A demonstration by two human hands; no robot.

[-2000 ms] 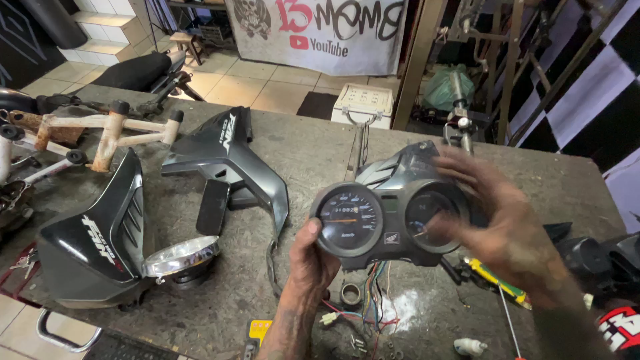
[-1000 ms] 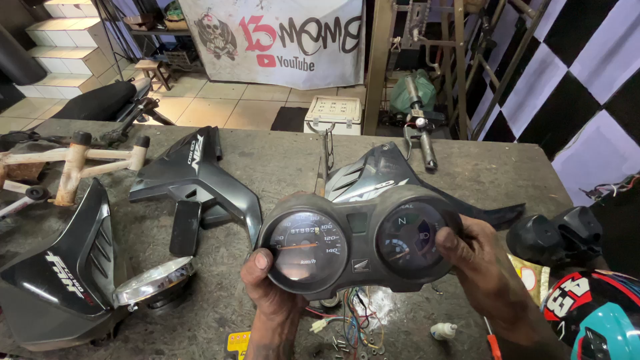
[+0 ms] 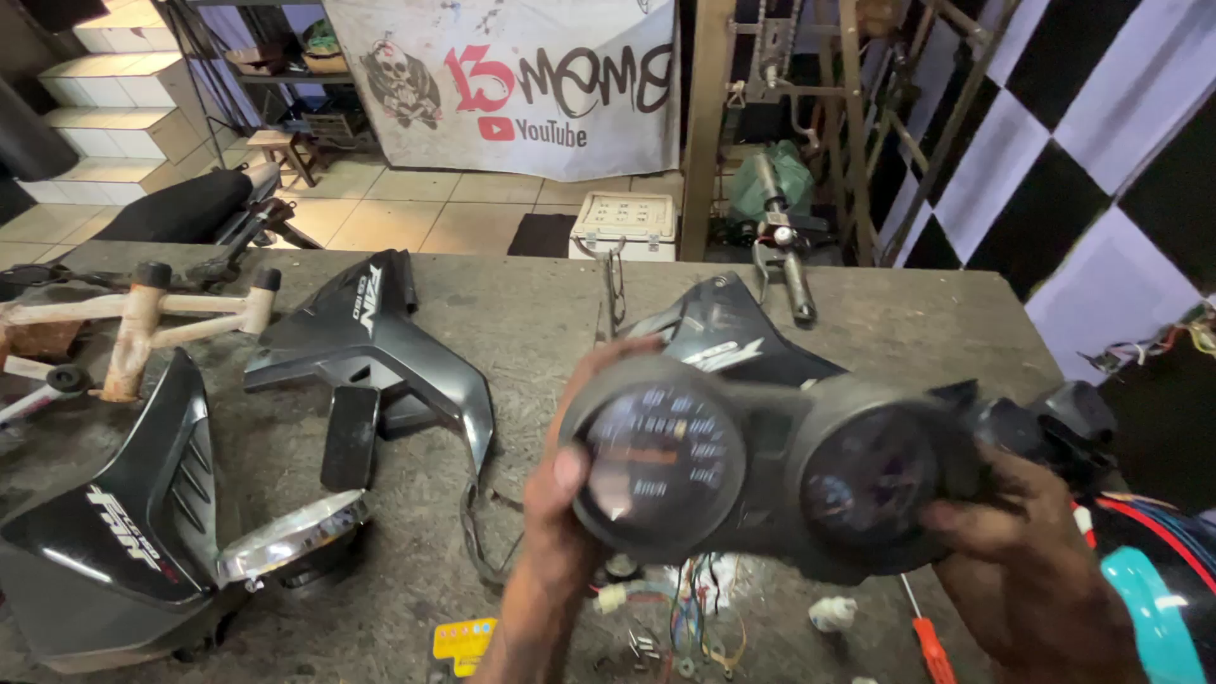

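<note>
A motorcycle instrument cluster [image 3: 769, 465] with two round gauges is held above the workbench, slightly blurred. My left hand [image 3: 560, 513] grips its left rim, thumb at the speedometer's edge. My right hand [image 3: 1026, 541] grips the right end, its thumb near the right gauge; the other fingers are largely hidden behind the housing. Coloured wires [image 3: 698, 608] hang or lie beneath the cluster; which, I cannot tell. Behind it rests a dark plastic fairing panel [image 3: 731, 332]. A screwdriver with a red handle [image 3: 931, 651] lies below my right hand.
On the workbench [image 3: 541, 313] at left are two more fairing panels [image 3: 418, 351], a round headlight [image 3: 294, 541], a black phone-like slab [image 3: 350, 437] and a rusty white metal frame [image 3: 142, 323]. A yellow tag [image 3: 463, 644] and small screws [image 3: 643, 646] lie in front; a helmet-like object [image 3: 1149, 598] is at right.
My right hand, raised over the right gauge two seconds ago, now grips the cluster's right end. The cluster has come up nearer to the camera since one second ago.
</note>
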